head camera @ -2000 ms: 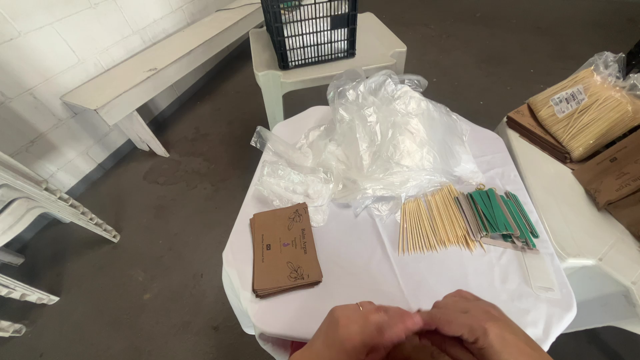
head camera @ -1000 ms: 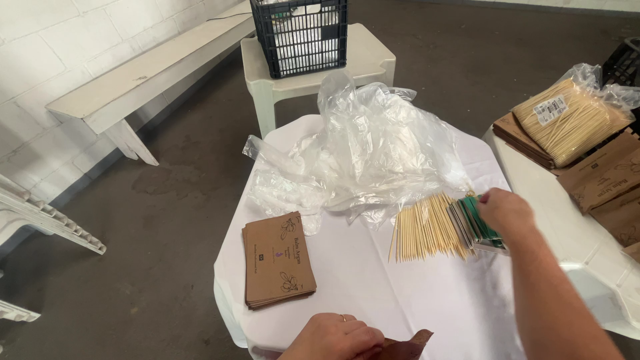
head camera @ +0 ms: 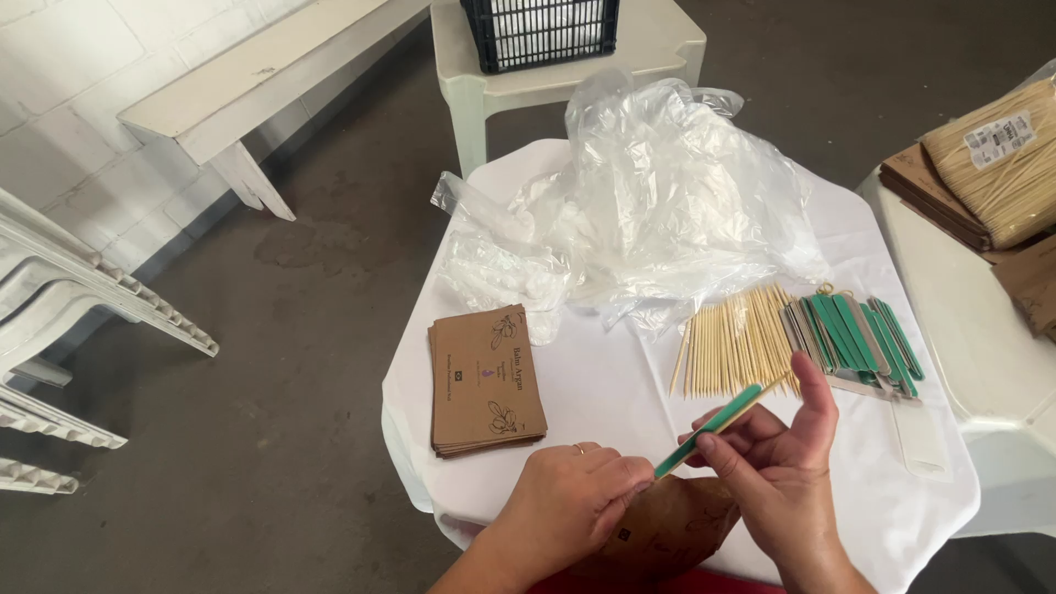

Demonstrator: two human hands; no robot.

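Note:
My right hand (head camera: 771, 466) grips a green nail file (head camera: 709, 429) together with a thin wooden stick (head camera: 749, 404), both slanting up to the right. My left hand (head camera: 569, 503) is closed at their lower end and on the edge of a brown paper envelope (head camera: 668, 528) beneath. Beyond my right hand lie a row of wooden sticks (head camera: 734, 342) and, touching it on the right, a pile of green and grey nail files (head camera: 858, 338). A stack of printed brown envelopes (head camera: 487, 379) lies at the left of the white-covered table (head camera: 594, 421).
Crumpled clear plastic bags (head camera: 668, 190) cover the table's far part. Behind stands a dark crate (head camera: 544, 33) on a white plastic table (head camera: 660, 49). At right, another white table (head camera: 949, 330) holds a bag of wooden sticks (head camera: 990, 165) and brown envelopes. A bench (head camera: 247, 82) and stacked chairs (head camera: 66, 280) are at left.
My right hand has come back from the nail file pile toward my left hand and now holds a file and a stick. The left hand has stayed low at the envelope.

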